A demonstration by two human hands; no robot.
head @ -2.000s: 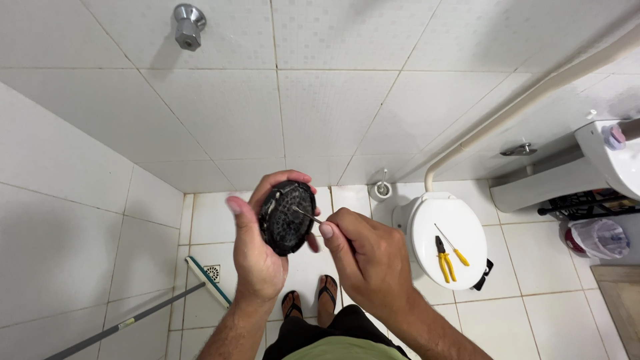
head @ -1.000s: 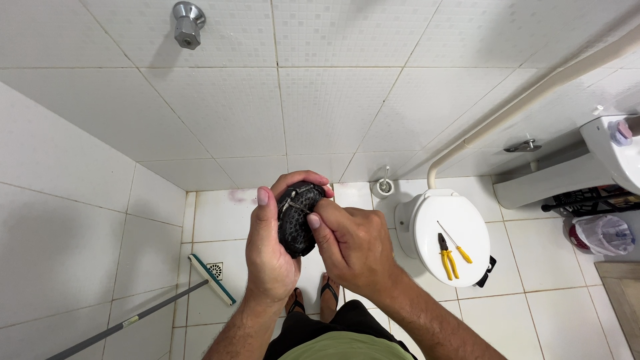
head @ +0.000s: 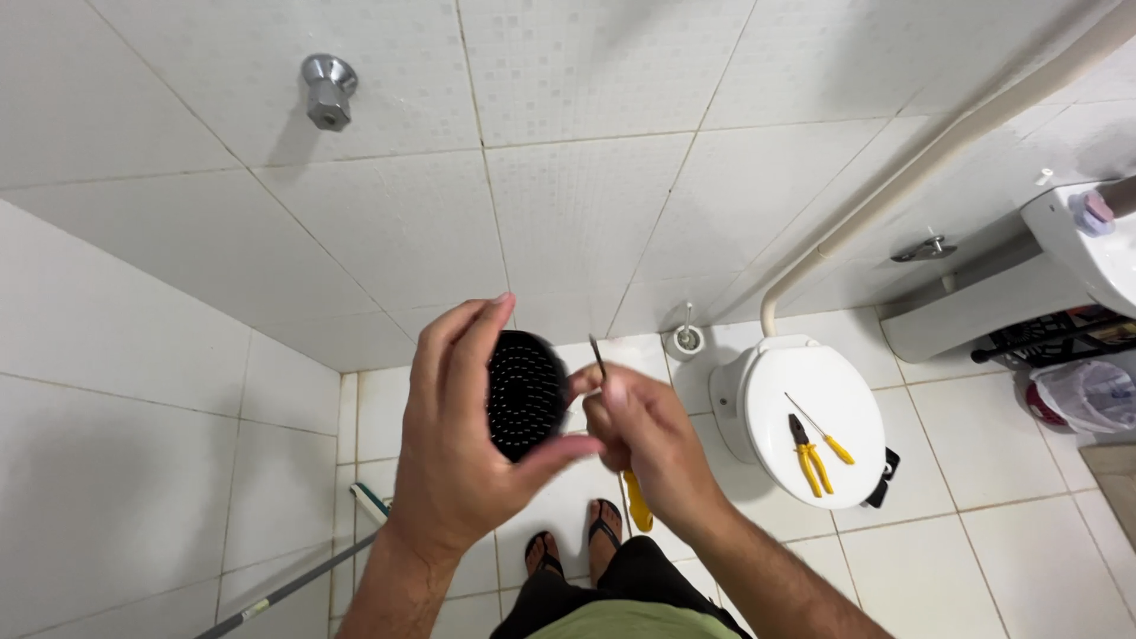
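Observation:
My left hand (head: 466,426) grips a round black shower head (head: 524,395) by its rim, with the face of small pale nozzle dashes showing. Close at its right, my right hand (head: 643,426) is closed around a screwdriver (head: 638,501), whose yellow handle sticks out below the fist and whose dark shaft points up. The shaft tip stands apart from the shower head. On the white toilet lid (head: 772,453) lie yellow-handled pliers (head: 809,457) and a second thin screwdriver (head: 837,448) with a yellow handle.
A chrome wall fitting (head: 329,93) juts from the tiles at upper left. A toilet brush holder (head: 685,341) stands by the wall. A squeegee pole (head: 293,586) slants at lower left. At right are a sink (head: 1078,240), a lined bin (head: 1087,395) and a beige pipe (head: 852,217).
The shower head has been turned, from its dark textured side to its dotted nozzle face. My right hand, earlier working the screwdriver against it, has moved off to the right.

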